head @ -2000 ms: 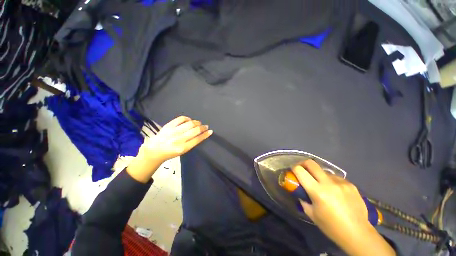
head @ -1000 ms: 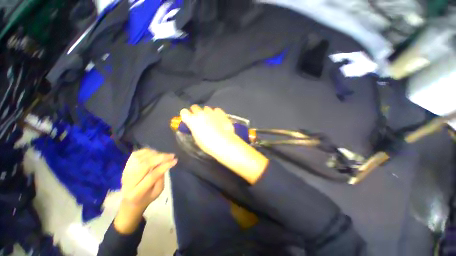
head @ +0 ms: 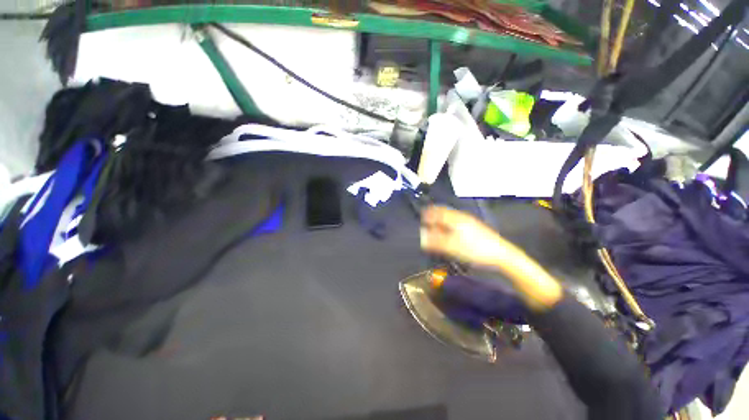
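Note:
The steam iron (head: pixel 448 316) rests on the dark grey ironing table cover (head: pixel 271 328), right of the middle, with no hand on it. My right hand (head: pixel 468 239) is above and behind the iron, blurred, with its fingers curled near the white scraps. Whether it holds something is hard to tell. Only a sliver of my left hand's fingertips (head: pixel 238 417) shows at the bottom edge. The black shears cannot be made out clearly.
A smartphone (head: pixel 323 203) and white scraps (head: pixel 376 189) lie toward the back. White strips (head: pixel 312 141) run along the back edge. Dark cloth (head: pixel 172 238) covers the left side. A navy-purple pile (head: pixel 682 262) is at right. A green-framed shelf (head: pixel 246 15) spans above.
The view has swung up and right. My right hand has let go of the iron, which now stands farther right, and has moved beyond it. My left hand has almost left the picture.

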